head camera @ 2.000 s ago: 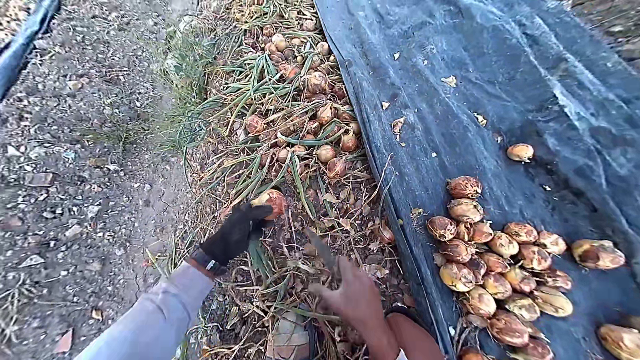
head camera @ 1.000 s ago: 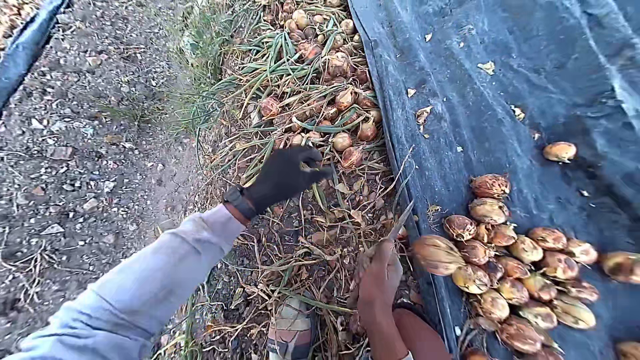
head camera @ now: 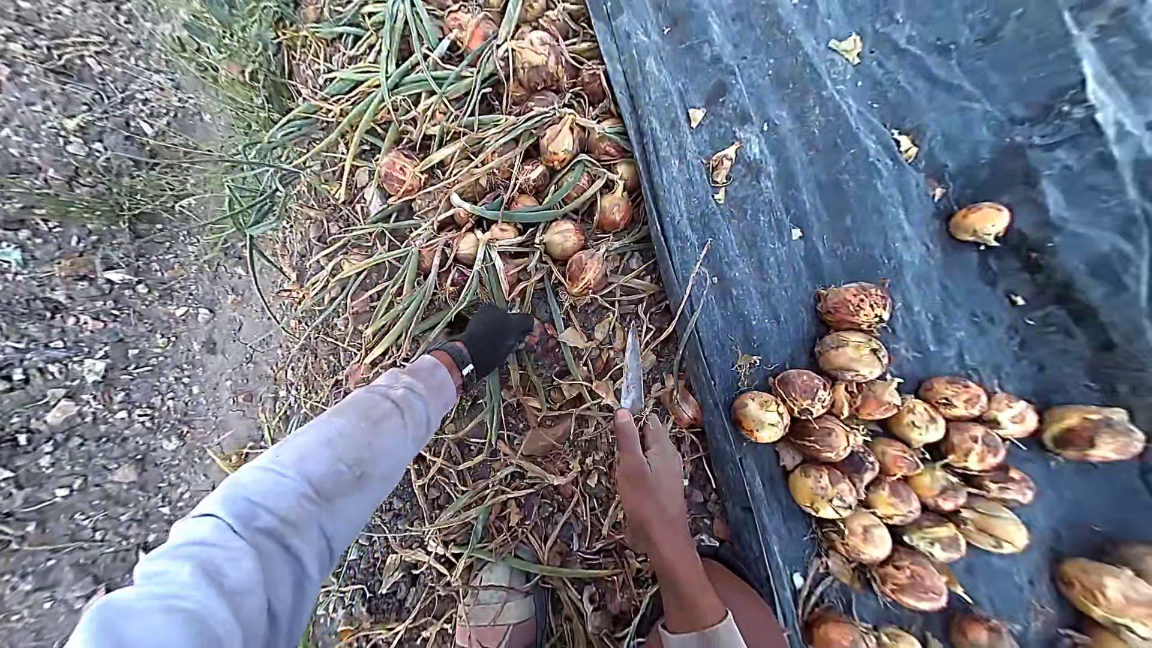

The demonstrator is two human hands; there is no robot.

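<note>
My left hand, in a black glove, is curled at the near edge of the onions with green tops. A reddish onion lies right against its fingertips; whether the fingers grip it or its leaves cannot be told. Bare, my right hand holds a knife with its blade pointing forward, over dry leaves beside the sheet's edge. More onions with leaves lie in a row ahead of both hands. Trimmed onions are gathered on the dark plastic sheet at the right.
Stony soil runs along the left, with a tuft of grass near the top. My foot is at the bottom, among dry stalks. A single onion lies apart on the sheet.
Two seconds ago the left hand held an onion; one second ago one was in the air or lying near the knife at the sheet's edge. The left hand has since closed up low among the leaves.
</note>
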